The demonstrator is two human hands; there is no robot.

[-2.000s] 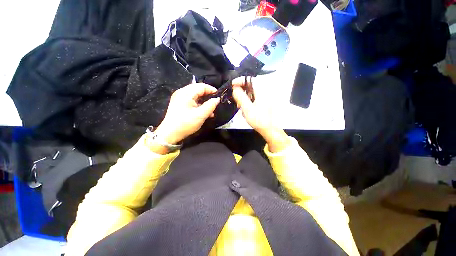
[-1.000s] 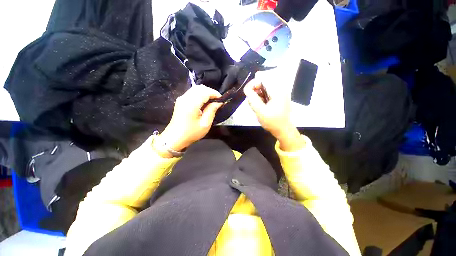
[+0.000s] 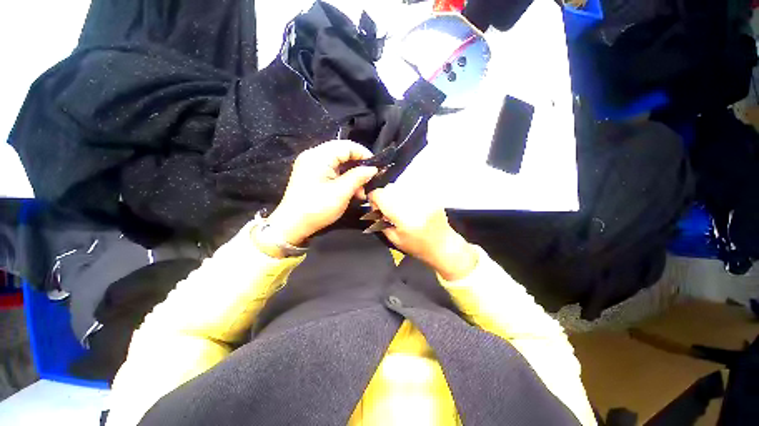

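Note:
A black coat with light flecks [image 3: 175, 158] lies heaped on the table's left and middle, with smoother black lining [image 3: 337, 66] behind my hands. My left hand [image 3: 320, 187] pinches a narrow black edge of the coat between thumb and fingers. My right hand [image 3: 408, 218] is just right of and below the left fingertips. Dark thread snips [image 3: 376, 220] stick out from its palm, blades pointing left. Its thumb and forefinger are close to the pinched edge. No needle or thread can be made out at the fingertips.
A round pale dish [image 3: 448, 62] with a pink-red stripe and several black discs stands behind. A black phone [image 3: 510, 135] lies on the white table [image 3: 545, 187]. Blue bins with dark garments stand at left [image 3: 50, 333] and right [image 3: 595, 100]. Brown cardboard [image 3: 657, 366] lies lower right.
My right hand has moved down and left from beside the cloth to close by my left fingertips, and the snips in it now show clearly. My left hand keeps its pinch.

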